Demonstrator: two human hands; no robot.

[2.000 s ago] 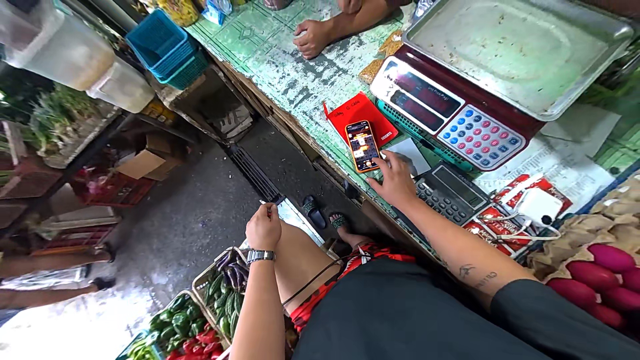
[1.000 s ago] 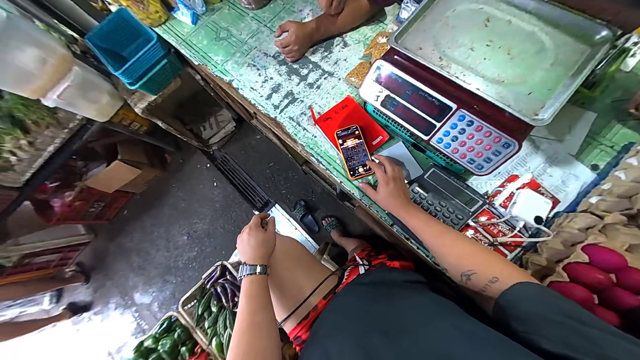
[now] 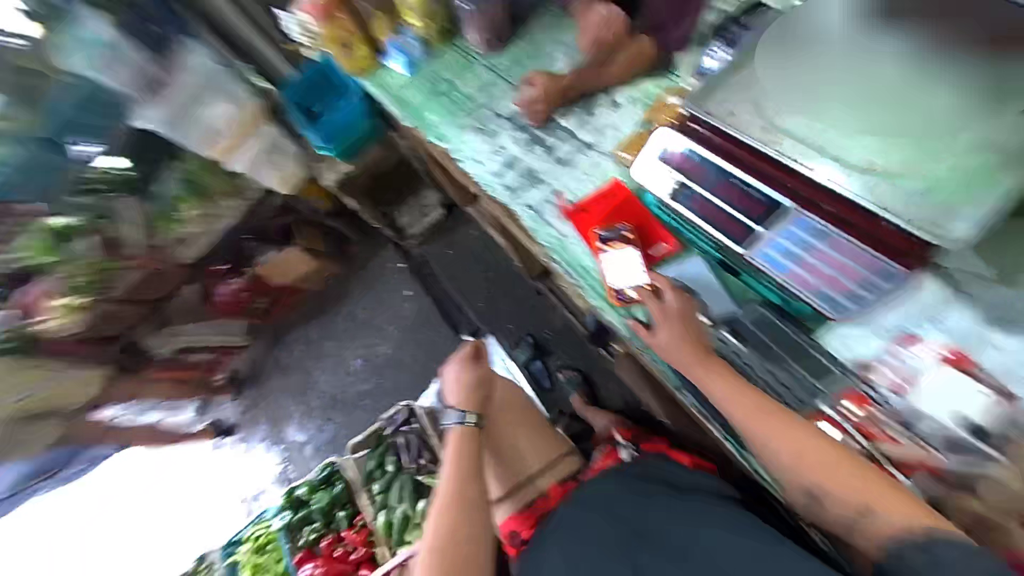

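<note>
My right hand [image 3: 670,320] touches the lower end of a lit smartphone [image 3: 622,266] with its fingertips. The phone lies partly on a red pouch or notebook [image 3: 620,210] on the worn green counter [image 3: 480,104]. To the hand's right are a dark desk calculator [image 3: 788,348] and a digital weighing scale [image 3: 768,216] with a metal tray [image 3: 864,120]. My left hand [image 3: 466,374], wearing a wristwatch, is raised over my thigh with curled fingers; whether anything small is inside cannot be seen. The view is blurred.
Another person's forearm and fist [image 3: 544,94] rest on the counter's far side. A blue plastic basket [image 3: 328,104] stands by its left end. Crates of green peppers [image 3: 320,496], red peppers [image 3: 340,552] and eggplants [image 3: 412,448] are below left. A cardboard box [image 3: 296,266] lies farther left.
The view has swung to the left and blurred. The phone's screen now shows a large bright area. My right hand stays at the phone's lower end, and my left hand stays over my thigh.
</note>
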